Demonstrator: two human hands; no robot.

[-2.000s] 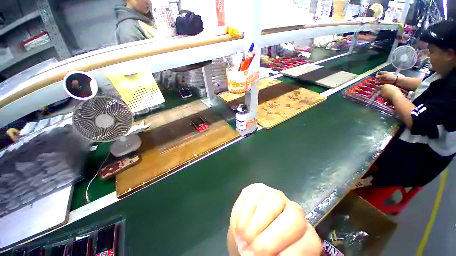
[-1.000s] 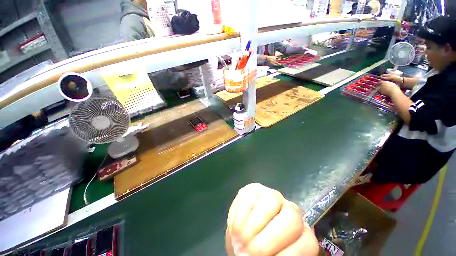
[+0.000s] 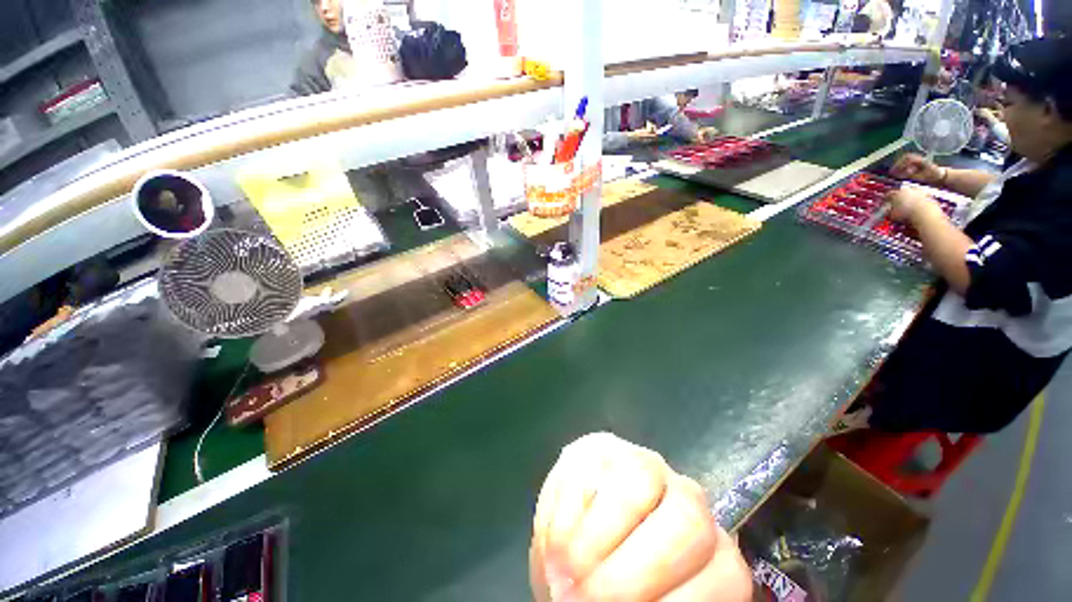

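Note:
My right hand (image 3: 635, 523) is at the bottom centre, close to the camera and cut off by the lower edge. It is a bare fist with the fingers curled in, and nothing shows in it. My left hand is not in view. A clear tray (image 3: 280, 553) lies at the bottom left on the green bench, cut off by the edge. Black-and-red keypad phones (image 3: 243, 564) lie side by side in its pockets. My right hand is well to the right of the tray and apart from it.
A brown board (image 3: 388, 367) bears a small phone (image 3: 464, 291). A fan (image 3: 230, 283), bottle (image 3: 562, 279), pen holder (image 3: 556, 186) and stacked trays (image 3: 88, 382) stand beyond the green bench (image 3: 658, 353). At right, a person (image 3: 999, 271) handles a phone tray (image 3: 864, 208); a cardboard box (image 3: 870, 517) is below.
My fist stays nearly still. The view has shifted slightly. The person at the right has moved their hands a little over the tray, and people beyond the shelf have changed position.

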